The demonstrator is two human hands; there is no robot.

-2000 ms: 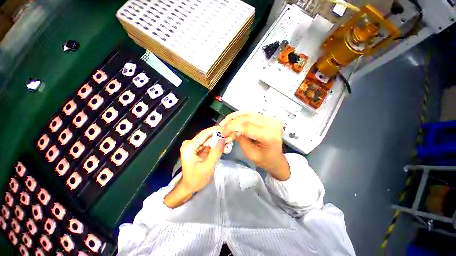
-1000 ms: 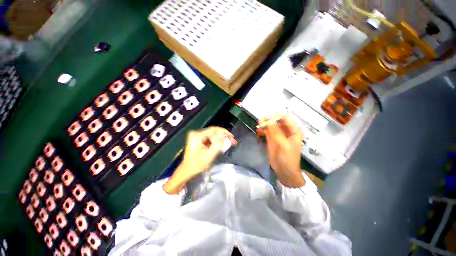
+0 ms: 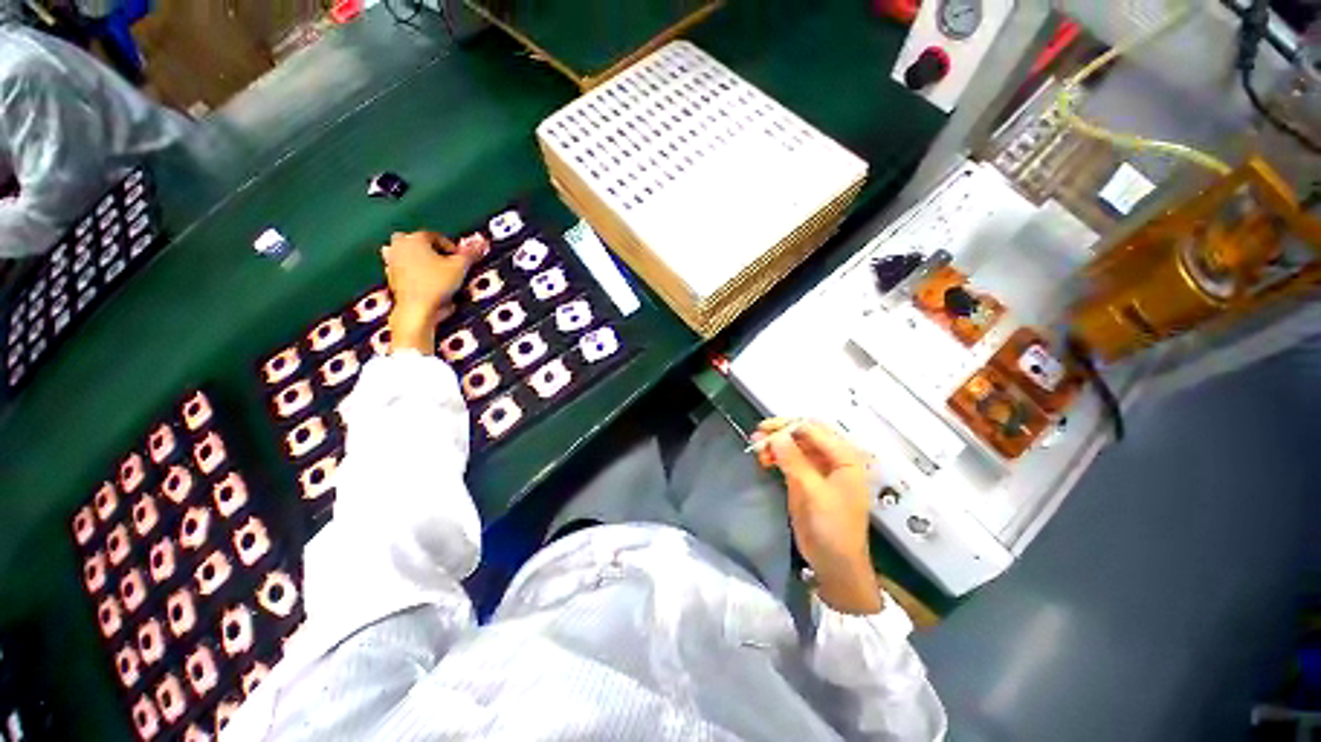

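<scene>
My left hand [image 3: 426, 273] is over the far end of the black tray [image 3: 626, 360], its fingertips closed on a pink-rimmed housing [image 3: 474, 245]. Whether the housing is lifted is unclear. The tray holds rows of pink-rimmed housings with dark round centres; several whiter housings [image 3: 549, 283] line its right end. My right hand [image 3: 768, 439] is in front of the white machine, fingertips pinched on a thin, light tool, possibly tweezers [image 3: 755, 444]; its shape is hard to see.
A second filled tray [image 3: 220, 592] lies at lower left. Stacked carrier sheets [image 3: 790, 218] and a pale slip [image 3: 601, 268] are beyond. At right are the machine base [image 3: 811, 355], orange fixtures [image 3: 1000, 410] and gold press head [image 3: 1224, 261]. Another person's sleeve [image 3: 65, 109] is at upper left.
My left hand has moved from in front of my chest to the tray's far end. A whiter housing now sits at the tray's far corner. My right hand stays near the machine, apart from the left.
</scene>
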